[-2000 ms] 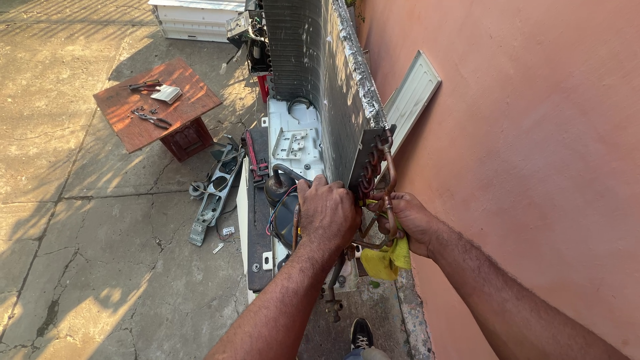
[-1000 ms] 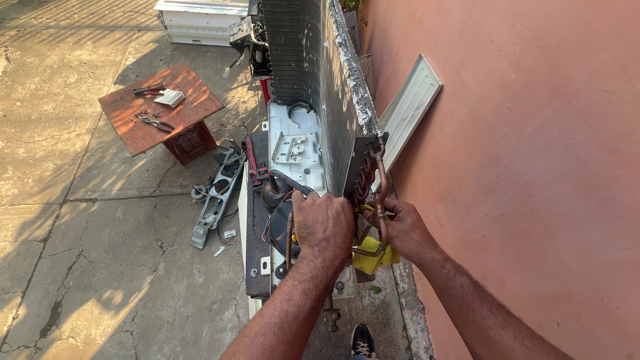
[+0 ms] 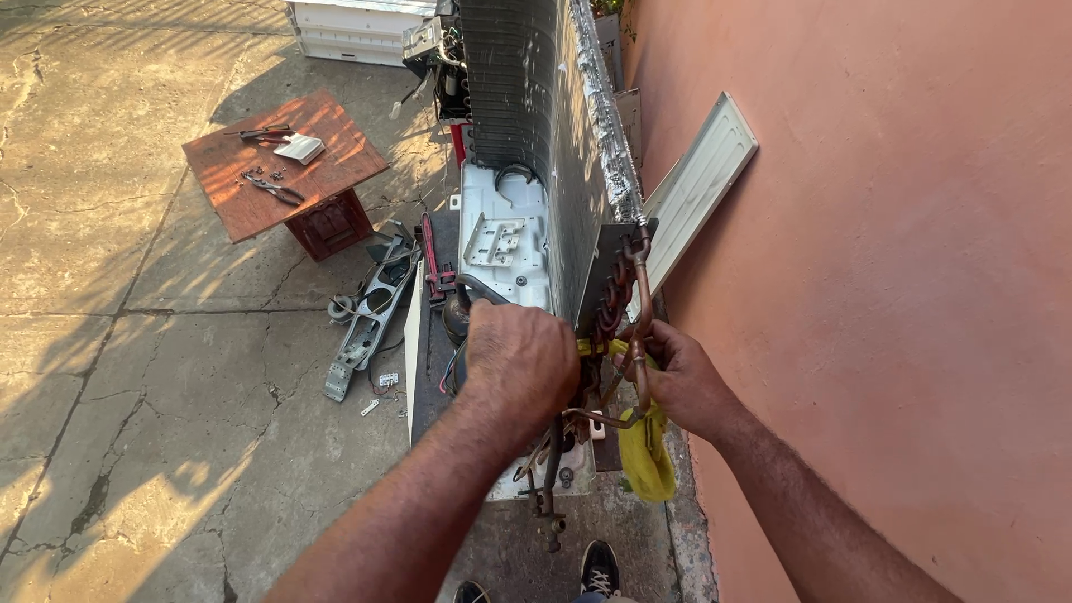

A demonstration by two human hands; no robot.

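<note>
An air conditioner's condenser coil stands upright on a white metal base pan. Copper pipes run down its near end, with a yellow cloth looped around them and hanging below. My right hand has its fingers at the cloth and pipes from the wall side; its fingertips are partly hidden. On the other side, my left hand is curled beside the coil's end, over the compressor area; what its fingers hold is hidden. A dark pipe emerges just beyond it. Below hang pipes with a brass valve.
A red pipe wrench lies left of the pan. Pliers and a white piece are on a wooden table. A metal bracket lies on the concrete. A pale panel leans against the pink wall.
The yellow cloth, bunched near the pipes before, now hangs lower in a long loop. My right hand stays by the pipes and my left hand beside the coil.
</note>
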